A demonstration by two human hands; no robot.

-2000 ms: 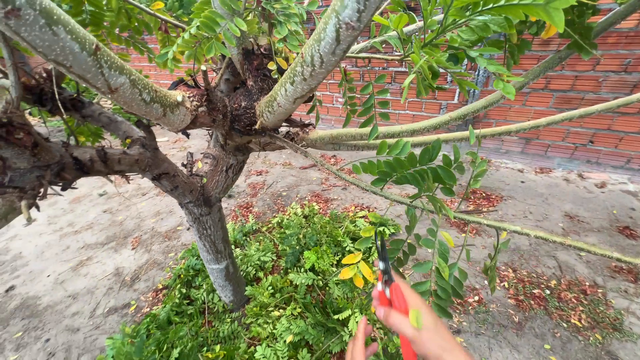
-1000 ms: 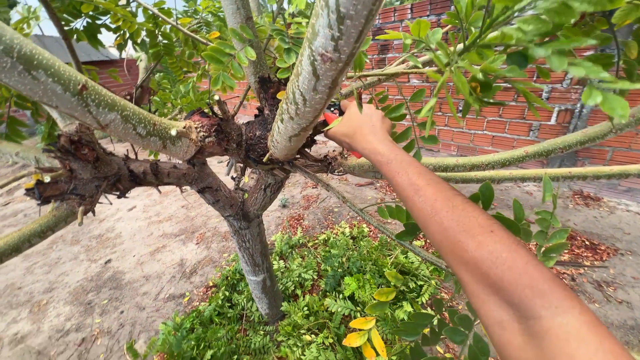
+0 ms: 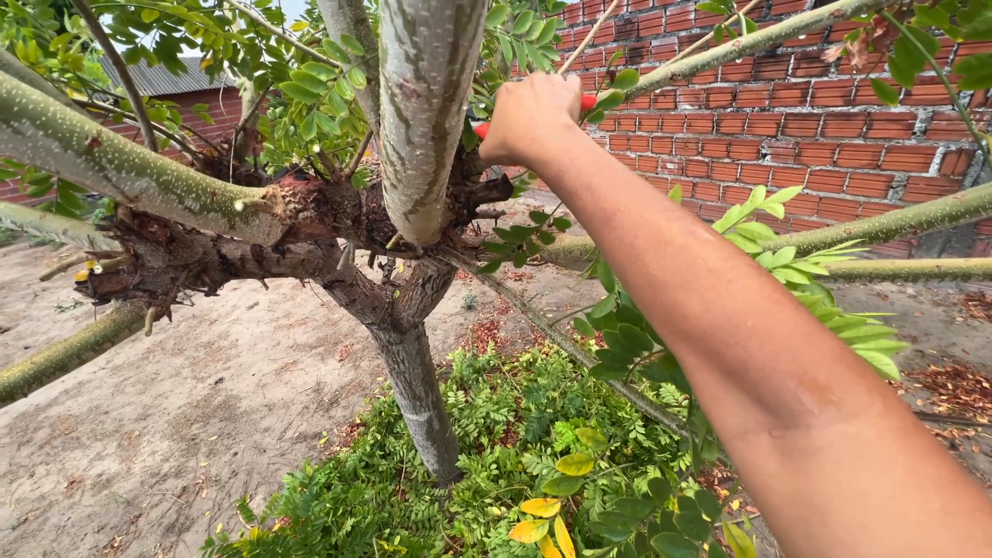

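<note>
My right hand (image 3: 535, 116) is closed around red-handled pruning shears (image 3: 587, 102), just right of a thick pale upright limb (image 3: 425, 116) of the tree. Only bits of the red handles show on either side of the fist; the blades are hidden behind the hand and the limb. Below the hand lies the rough, dark crotch of the tree (image 3: 341, 209), with short cut stubs. A thin branch (image 3: 542, 322) slants from it down to the right, passing behind my forearm. My left hand is out of the picture.
Thick green limbs (image 3: 132, 163) spread to the left and others (image 3: 899, 225) to the right. Leafy cuttings (image 3: 496, 434) lie around the base of the trunk (image 3: 418, 395). A brick wall (image 3: 821, 139) stands behind, and sandy ground (image 3: 155, 418) spreads at the left.
My right hand with the shears has gone from low in front of the leaves up to beside the thick upright limb. The other fingers seen low in the oldest frame are gone from view.
</note>
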